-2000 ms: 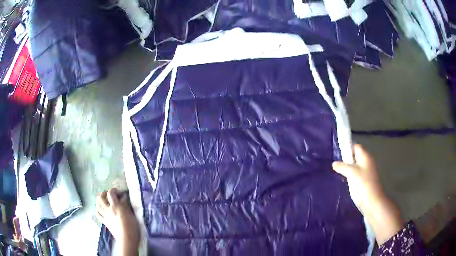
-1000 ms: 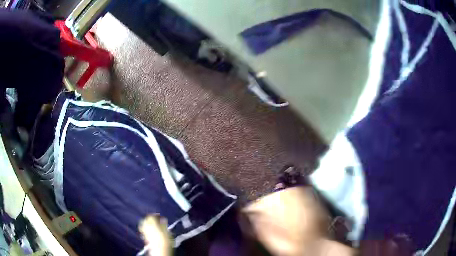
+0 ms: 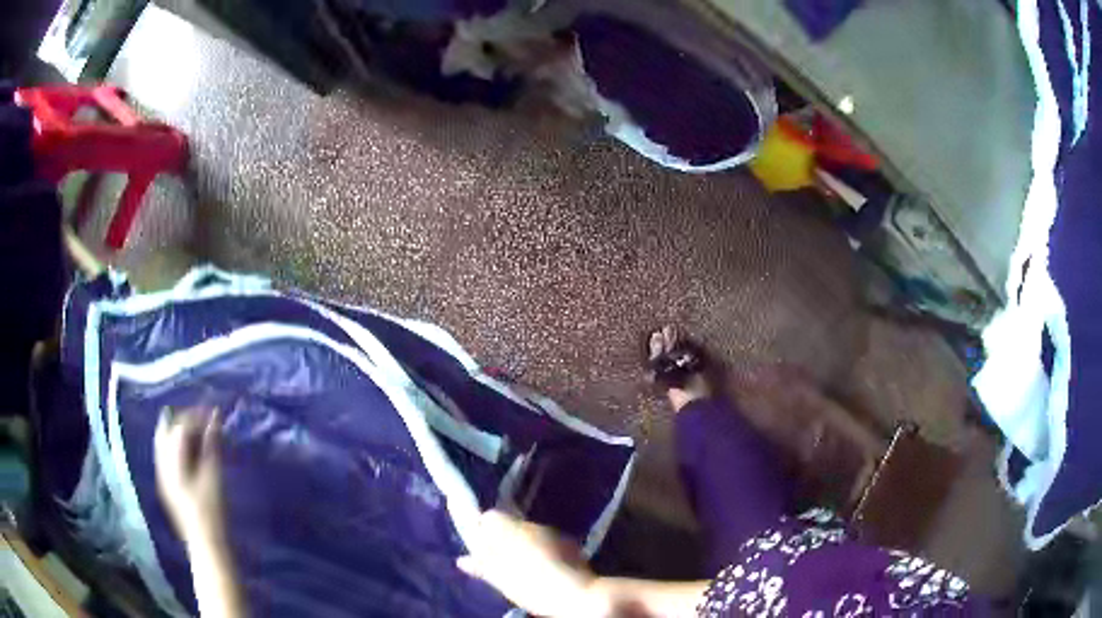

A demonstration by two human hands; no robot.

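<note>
A pile of shiny navy quilted jacket panels (image 3: 314, 447) with white edges lies at the lower left, beside my seat. My left hand (image 3: 190, 465) is blurred over the left part of the top panel. My right hand (image 3: 520, 558) is at the lower right part of the same panel, by its white band. Its fingers point left. I cannot tell whether either hand grips the cloth. Another navy panel (image 3: 1076, 314) with white edges hangs at the right over the table side.
A red stool (image 3: 109, 133) stands at the upper left on the brown speckled floor (image 3: 483, 242). The grey-green table (image 3: 931, 97) crosses the upper right. Navy cloth with a white edge (image 3: 677, 91) and a yellow and red item (image 3: 792, 157) are below it. A foot shows at the centre.
The view has turned from the large panel on the table to the low pile. My left hand has moved up and left over the pile, and my right hand has come from the right onto it.
</note>
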